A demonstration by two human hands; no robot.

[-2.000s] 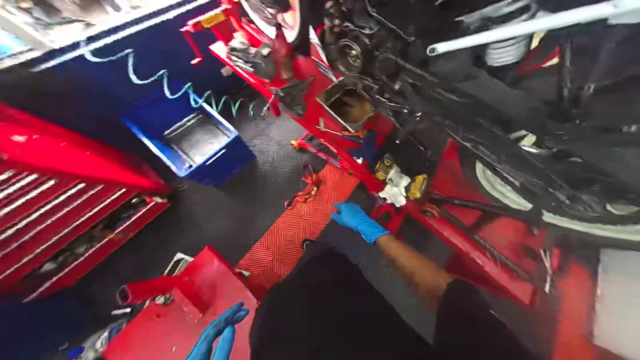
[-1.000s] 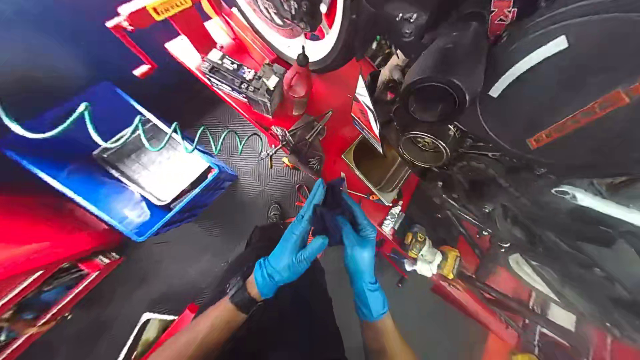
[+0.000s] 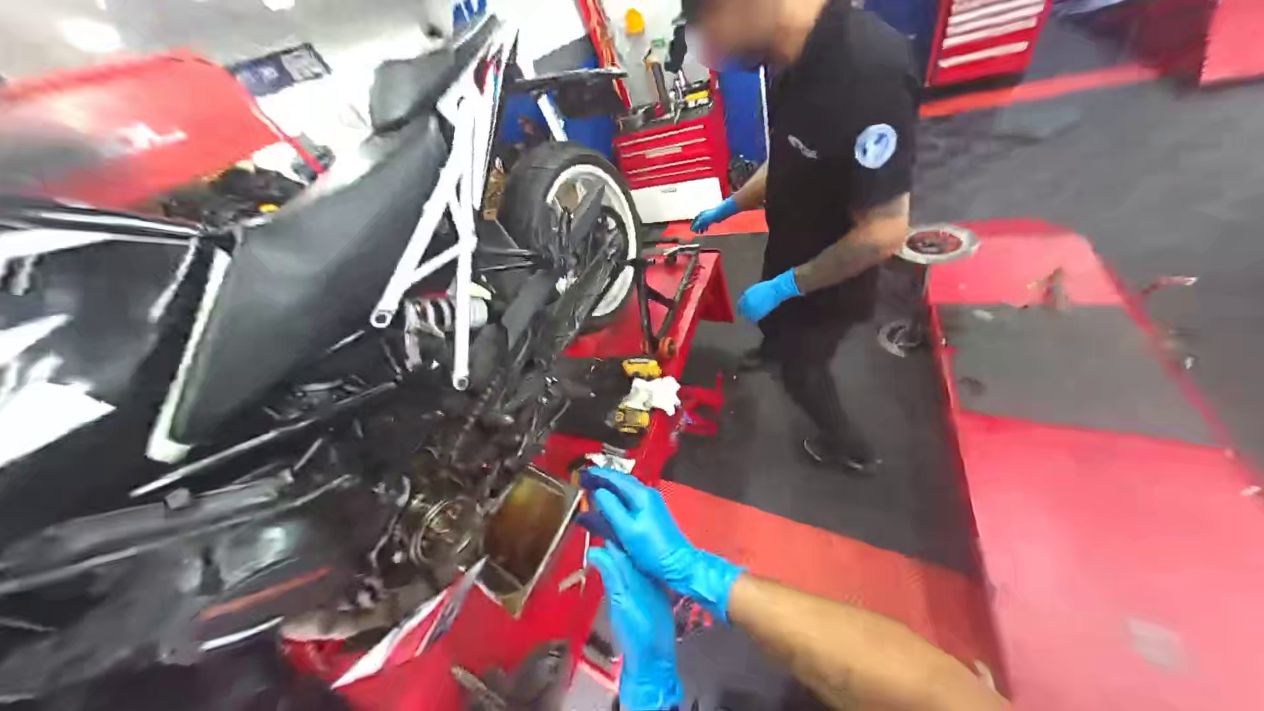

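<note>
My right hand (image 3: 657, 538), in a blue glove, holds a bunched dark blue cloth (image 3: 595, 513). Just below it, my left hand (image 3: 637, 627) is also gloved; its fingertips are close to the cloth, but blur hides whether they grip it. Both hands are beside an open metal container (image 3: 531, 528) with brownish contents. To their left is a partly stripped motorcycle, with a white tubular subframe (image 3: 459, 212), a shock absorber spring (image 3: 444, 314) and a rear wheel (image 3: 592, 222). A yellow and black power tool (image 3: 632, 420) lies beyond my hands, next to white crumpled material (image 3: 652, 395).
A co-worker in black clothes (image 3: 839, 148) and blue gloves stands past the red lift platform (image 3: 711, 281). Another red platform (image 3: 1116, 553) extends along the right, with a brake disc (image 3: 936, 243) near its far end. A red tool chest (image 3: 671, 153) stands behind the wheel.
The view has swung strongly, bringing the co-worker into sight. Two seconds ago my hands were apart; one second ago they came together around the dark cloth, and they remain close together.
</note>
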